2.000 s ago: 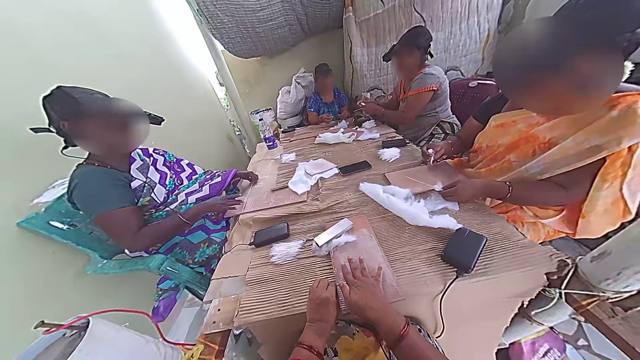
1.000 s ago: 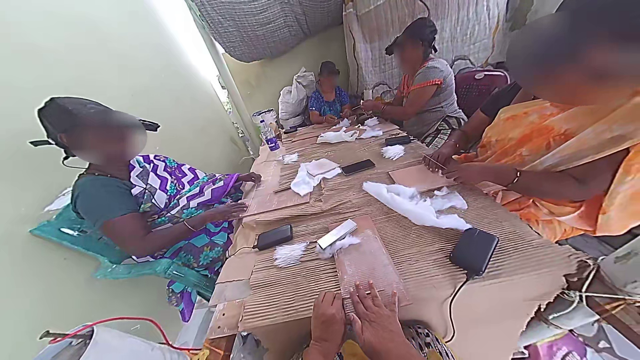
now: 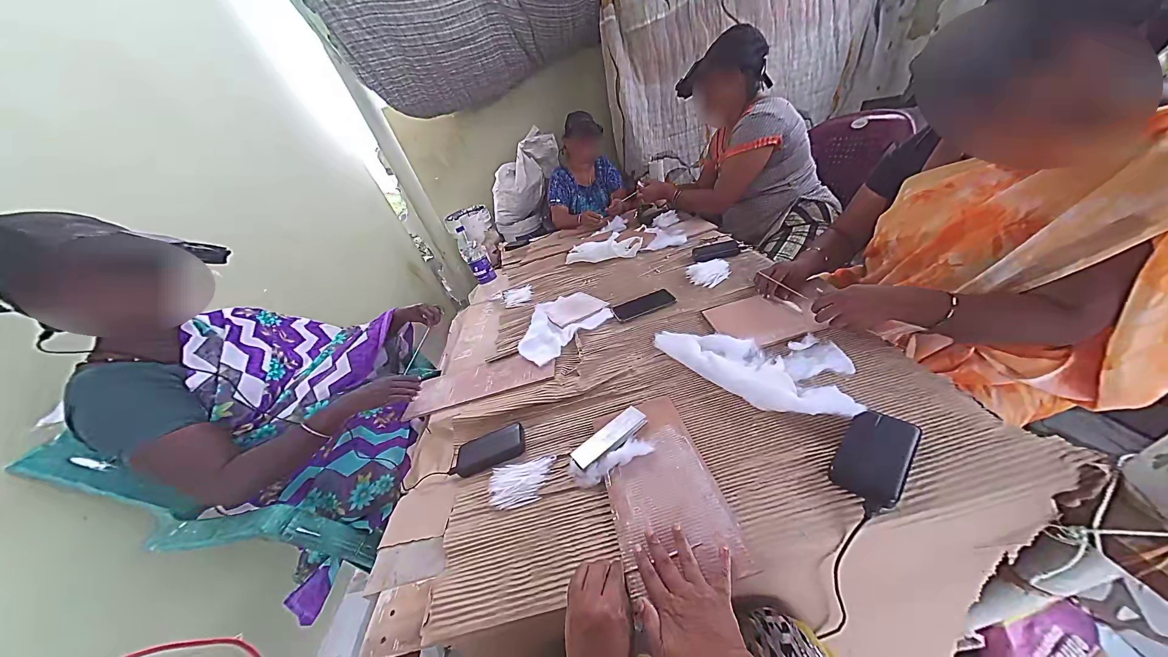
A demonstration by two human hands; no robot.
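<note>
My right hand lies palm down with its fingers spread on the near end of a flat brownish board. Just left of it, my left hand has its fingers curled at the board's near left edge; whether it pinches something small is unclear. On the board's far end a white block rests on a tuft of cotton. A bundle of thin white cotton wicks sits to the left, beside a black device with a cable.
Corrugated cardboard covers the table. At right are a cotton sheet and a black corded box. Farther off lie a phone and another board. Several people sit around the table; a bottle stands at its far left.
My hands were farther up the board two seconds ago and now lie at its near end. The person at the right has moved their hands slightly at their own board.
</note>
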